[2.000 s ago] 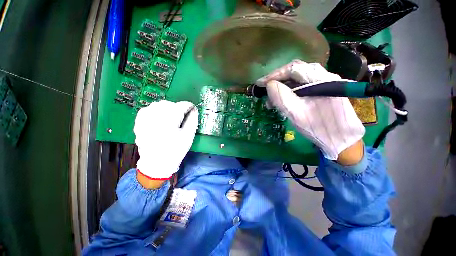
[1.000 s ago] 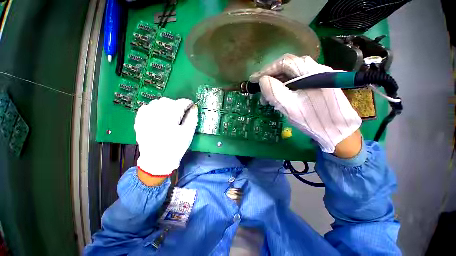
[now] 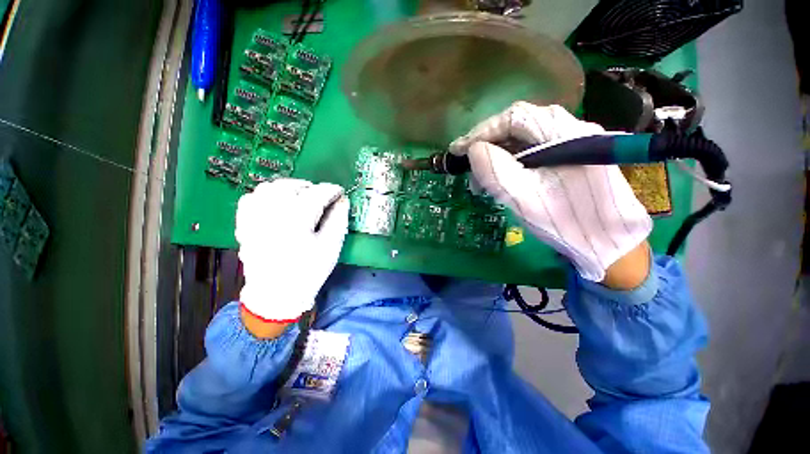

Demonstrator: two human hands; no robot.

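A green circuit board panel (image 3: 426,217) lies solder side up on the green mat, its left part shiny. My right hand (image 3: 559,182), in a faintly striped white glove, holds the soldering iron (image 3: 568,151) like a pen. The iron's tip points left over the panel's upper left part; I cannot tell if it touches. My left hand (image 3: 291,244), in a white glove with a red cuff edge, is at the panel's left edge with fingers closed. A thin line of solder wire (image 3: 355,189) shows beside its fingertips; the grip itself is hidden.
Another panel (image 3: 271,111), component side up, lies upper left beside a blue pen-like stick (image 3: 205,49) and tweezers (image 3: 305,18). The translucent hood disc (image 3: 462,80) hangs behind my right hand. The iron stand (image 3: 644,102), sponge (image 3: 650,188) and black grille (image 3: 653,27) are at right. A conveyor (image 3: 75,293) runs at left.
The iron's tip has come a little down and left over the panel's shiny part, slightly tilted. My left hand stays almost in place. The whole view has shifted slightly.
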